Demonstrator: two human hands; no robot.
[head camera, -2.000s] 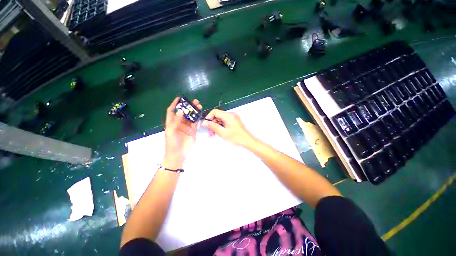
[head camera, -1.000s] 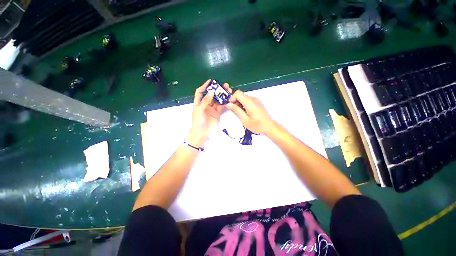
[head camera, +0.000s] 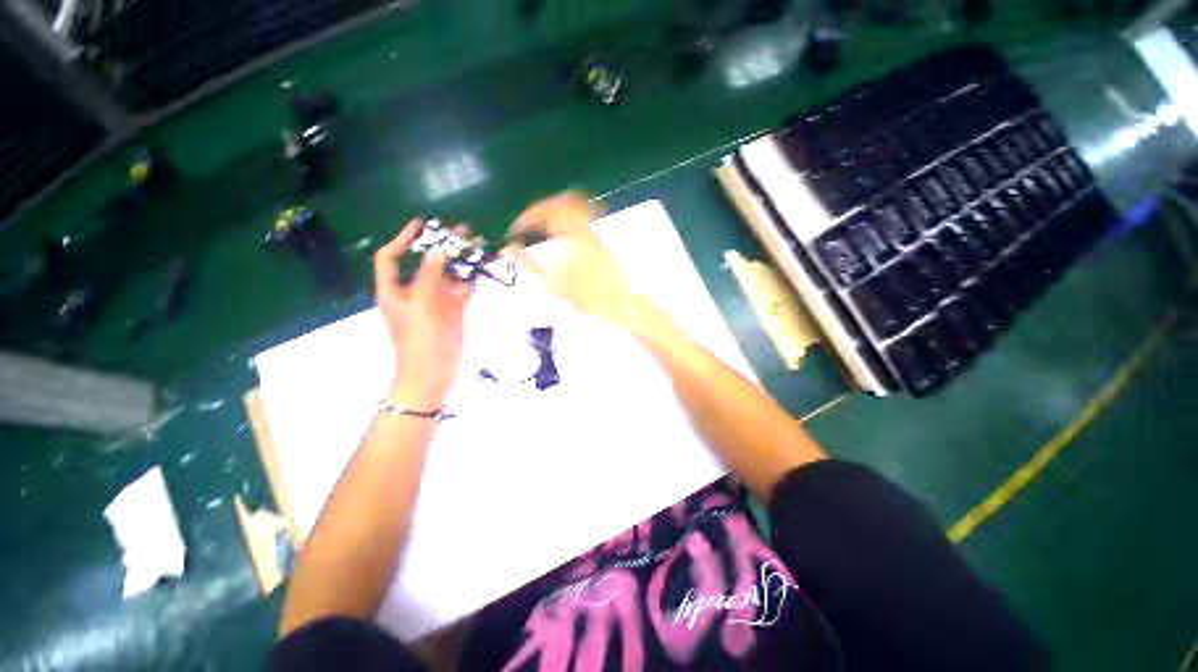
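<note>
My left hand (head camera: 423, 309) holds a circuit board (head camera: 451, 250) above the far edge of the white sheet (head camera: 526, 453). The board has a pale face with dark parts, and a thin dark loop shows at its right end. My right hand (head camera: 568, 250) is blurred, just right of the board; a small dark thing shows at its fingers, too blurred to name. A bundled black cable (head camera: 543, 358) lies on the sheet below the hands, its thin end pointing left.
Stacked black blister trays (head camera: 946, 223) stand at the right, with masking tape (head camera: 773, 311) beside them. Loose board units (head camera: 602, 82) lie on the green surface beyond. A grey post (head camera: 79, 404) and a paper scrap (head camera: 147, 532) are at the left.
The view has swung, shifting the scene left and tilting it. My right hand has moved slightly away from the board. The cable bundle on the sheet, visible one second ago, is now more exposed.
</note>
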